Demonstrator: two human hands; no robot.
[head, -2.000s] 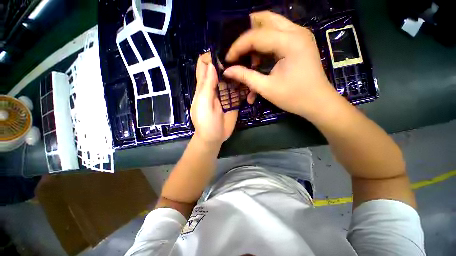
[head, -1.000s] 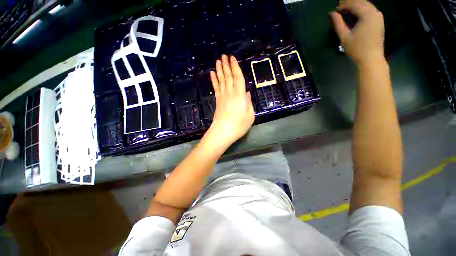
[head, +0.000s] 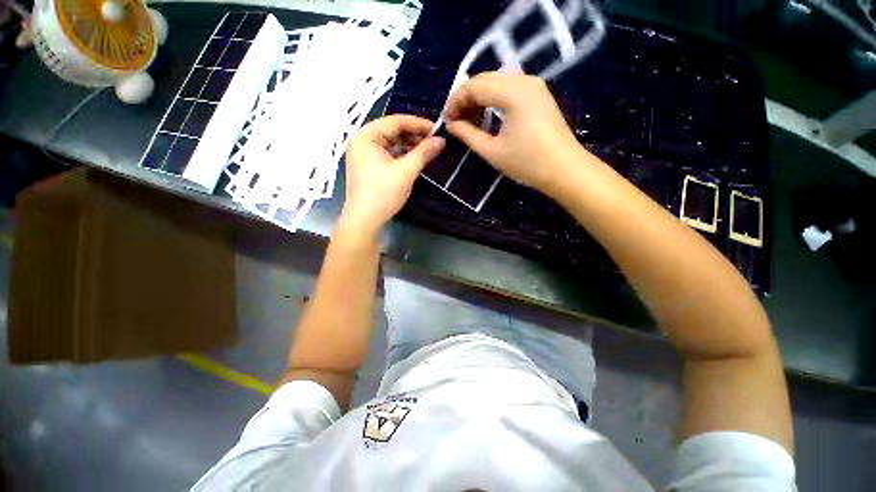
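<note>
The sticker sheet (head: 468, 181), a strip with white grid lines and dark rectangles, is held up over the left part of the black blister tray (head: 615, 125). Its upper end curls away and is blurred. My left hand (head: 389, 168) pinches the sheet's edge between thumb and fingertips. My right hand (head: 509, 125) pinches the same sheet just to the right, the fingertips of both hands nearly touching. Whether a single sticker is between the fingers cannot be told. Two pale gold display frames (head: 700, 204) show in the tray's right pockets.
Left of the tray lies a pile of white lattice waste (head: 322, 106). Beside it are spare sticker sheets (head: 206, 91) partly covered by a white strip. A small orange-centred fan (head: 96, 38) stands at the far left. A cardboard box (head: 120, 274) is on the floor. A dark lump with a white tag (head: 816, 237) is far right.
The view has turned left. My right hand has come from beyond the tray's right side to the sticker sheet. My left hand has left the tray pockets and grips the sheet, which is now lifted.
</note>
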